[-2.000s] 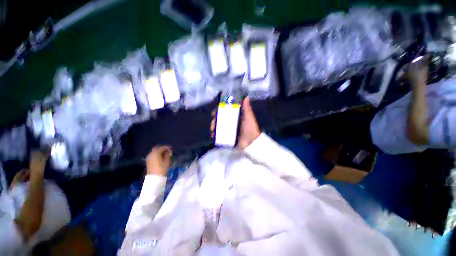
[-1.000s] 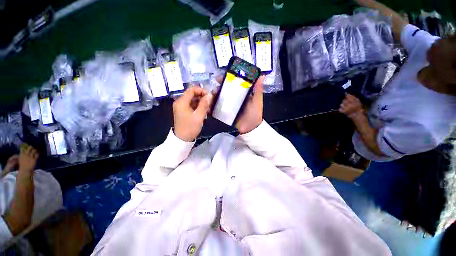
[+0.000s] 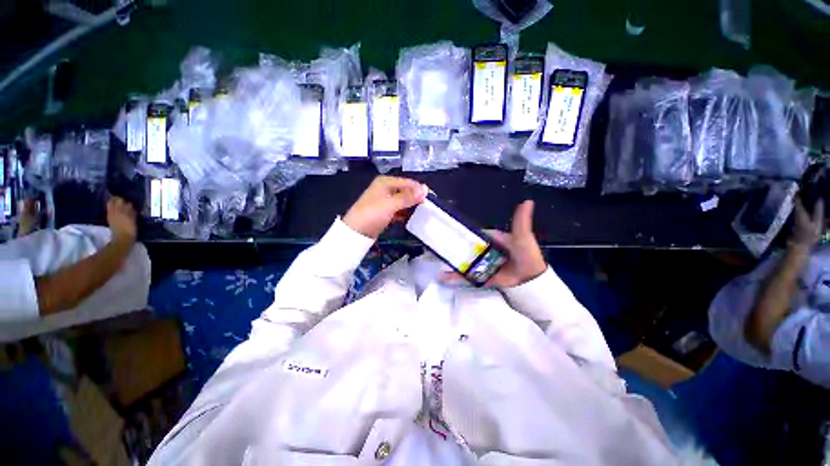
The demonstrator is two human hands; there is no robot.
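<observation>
A black phone unit (image 3: 450, 238) with a white panel and a yellow strip is tilted in front of my chest, its dark patterned end towards the lower right. My left hand (image 3: 382, 206) pinches at its upper left end, with a small white bit at the fingertips. My right hand (image 3: 515, 250) is under and beside the dark patterned end, thumb raised off the unit, fingers partly hidden behind it. Whether the left fingers grip the unit itself or only the white bit is hard to tell.
Three units on bubble bags (image 3: 563, 107) lie beyond my hands. More units (image 3: 354, 122) and a heap of clear bags (image 3: 238, 136) lie left. Bagged units (image 3: 669, 136) stand in a row right. Workers' arms (image 3: 781, 284) show at both sides. The green belt (image 3: 364, 23) runs behind.
The unit has turned from upright to slanting, its patterned end now at lower right. My left hand has moved to its other end. The right hand has opened its thumb away. The view has shifted.
</observation>
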